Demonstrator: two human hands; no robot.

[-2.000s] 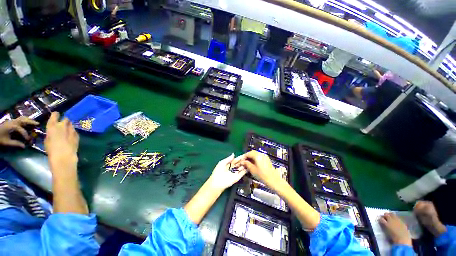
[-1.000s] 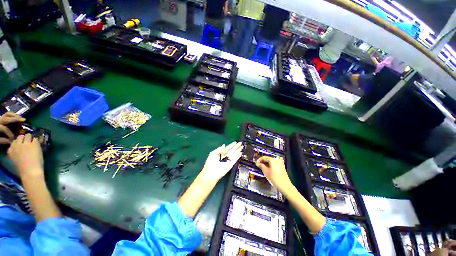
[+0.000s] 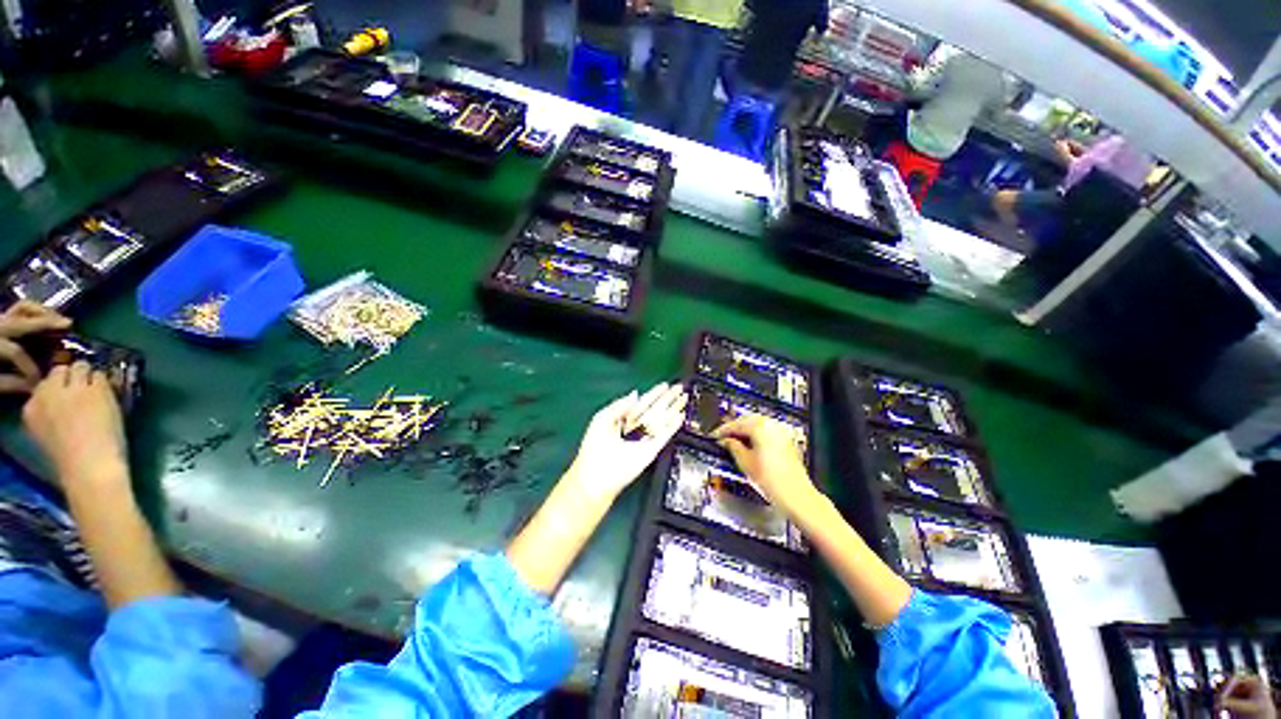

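Note:
A long black foam tray (image 3: 653, 527) lies in front of me with silver-white phone units (image 3: 726, 596) in its slots. My left hand (image 3: 625, 436) is palm up at the tray's left edge, with small black parts (image 3: 635, 431) lying on the palm. My right hand (image 3: 760, 452) is over the tray's upper-middle slots, thumb and fingertips pinched together. Whether a small part is between them is too small to tell. Loose black strips (image 3: 485, 464) lie on the green bench left of my left hand, beside a heap of pale strips (image 3: 351, 426).
A second filled tray (image 3: 861, 464) lies right of mine, with white paper (image 3: 1110, 590) beyond. A blue bin (image 3: 253, 281) and clear bag (image 3: 360, 312) are left. More trays (image 3: 562, 320) stand farther back. A neighbour's hands (image 3: 70, 407) are at far left, another person's hand (image 3: 1243, 695) at lower right.
My hands were together over the tray's left edge; my right hand has since moved right and down over the slots. The left palm has opened. Another tray has appeared at lower right.

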